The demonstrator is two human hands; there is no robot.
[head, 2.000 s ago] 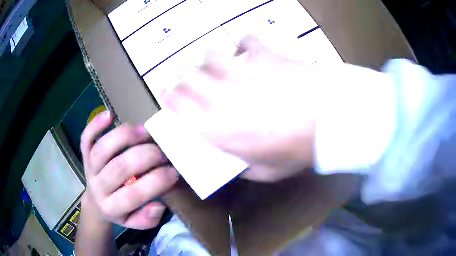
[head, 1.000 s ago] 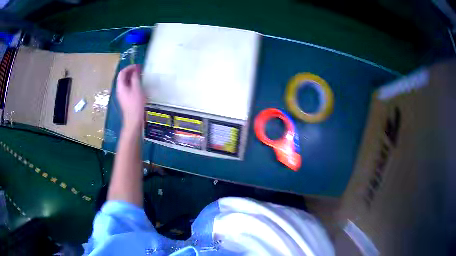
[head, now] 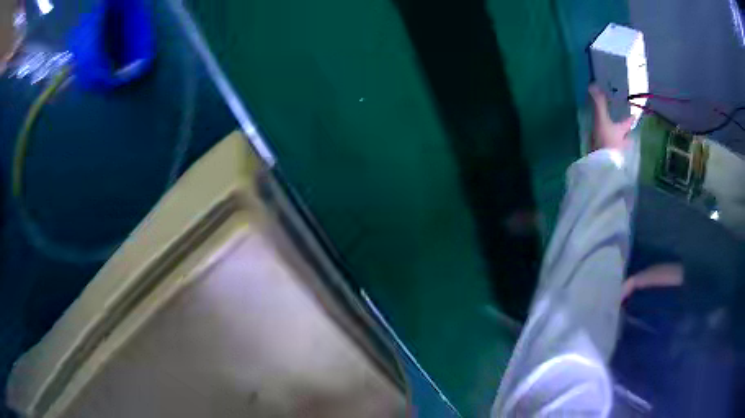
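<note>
My right arm in a pale sleeve reaches up the right side over the green surface. My right hand is small and far off at the upper right, closed round a white box held by its lower end. The box shows a white end and a greyer side; its print is not readable. The fingers behind it are hidden. My left hand is not in view.
The scale's pale plate and beige body fill the lower left. A bright blue ring lies beyond. The bench edge borders the green conveyor. Dark clothing and a blurred bare patch of skin, apparently another person, show at lower right, below thin wires.
The view has swung past the scale towards the conveyor and come closer. My left hand, earlier beside the scale, has left the picture. My right hand now shows, holding a white box.
</note>
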